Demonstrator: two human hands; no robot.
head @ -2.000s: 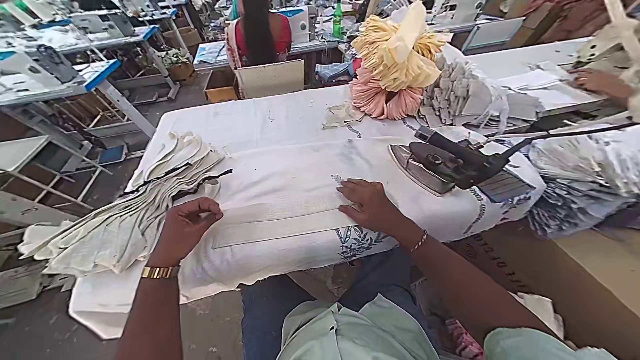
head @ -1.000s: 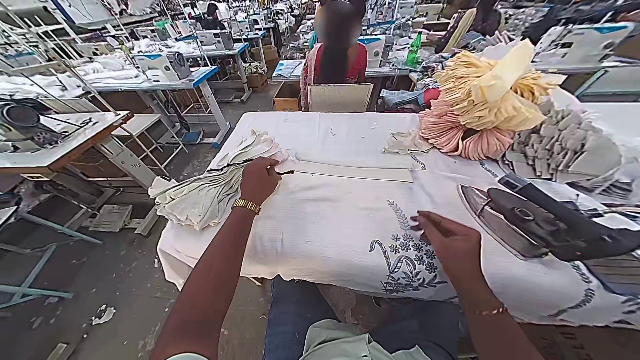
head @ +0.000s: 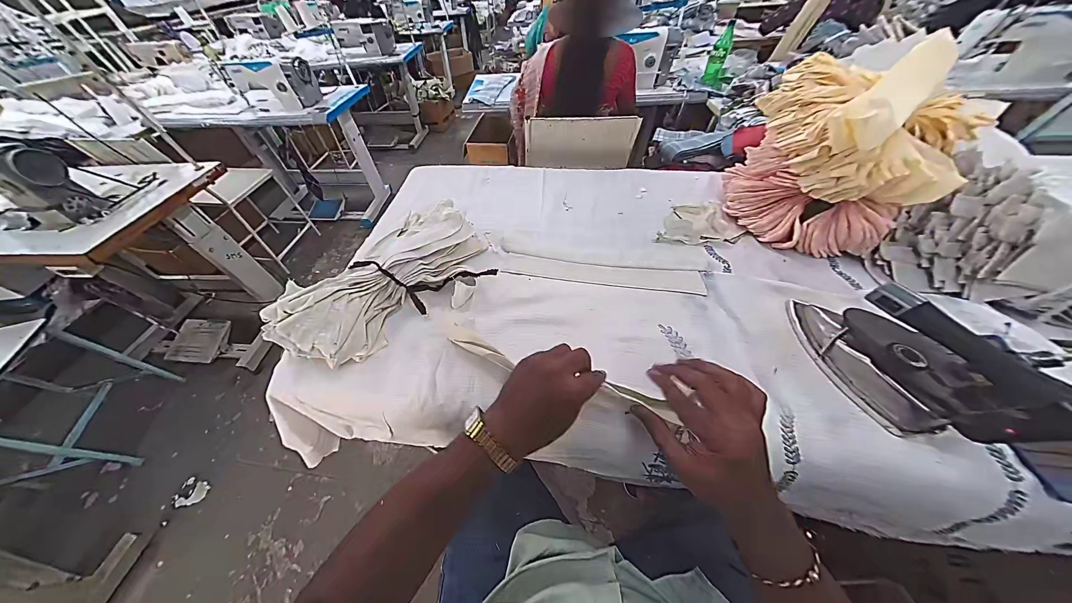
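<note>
My left hand is closed on a narrow cream fabric strip near the table's front edge. Fingers of my right hand are spread around the strip's other part, thumb below it; whether they pinch it is unclear. Beyond my hands, pale fabric strips lie flat on the white cloth cover. A bundle of cream fabric pieces, tied with a dark cord, lies to the left. An electric iron rests at the right of my right hand.
Yellow fabric pieces lie on a ring of pink ones at the back right, beside grey-white pieces. A person sits beyond the table, back turned. Sewing machines stand on tables at the left.
My left hand has moved from the tied bundle to the front of the table and now holds a strip. My right hand has come to that strip. A second strip now shows beside the flat one.
</note>
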